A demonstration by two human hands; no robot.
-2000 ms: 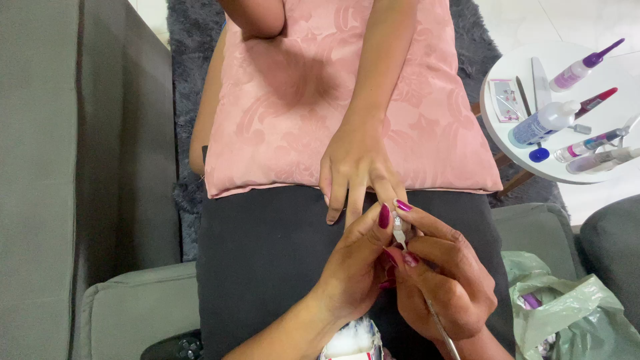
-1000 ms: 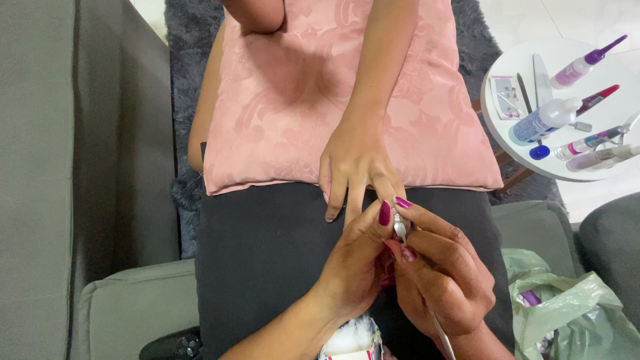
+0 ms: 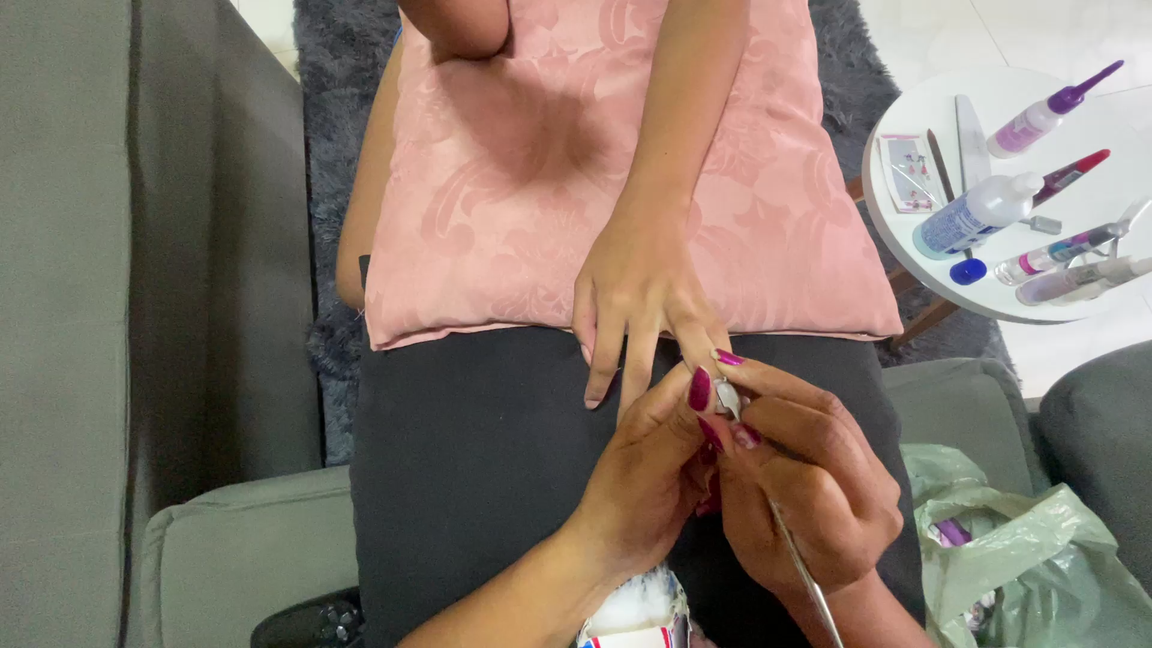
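Note:
With magenta-painted nails, my left hand (image 3: pixel 650 468) holds a fingertip of another person's hand (image 3: pixel 643 279), which lies palm down over the edge of a pink patterned cushion (image 3: pixel 504 207). In my right hand (image 3: pixel 814 477) is a slim metal manicure tool (image 3: pixel 804 567), its flat silver end at that fingertip. The contact point is partly hidden by my fingers. Below my left wrist is an opened pack of white cotton (image 3: pixel 630 612), partly covered by the wrist.
At the right, a round white side table (image 3: pixel 976 292) carries a nail file (image 3: pixel 972 139), a bottle of bluish liquid (image 3: pixel 976 216) and several tubes. A green plastic bag (image 3: pixel 1017 558) lies lower right. A black game controller (image 3: pixel 310 621) is at the lower left, beside a grey sofa (image 3: pixel 207 270).

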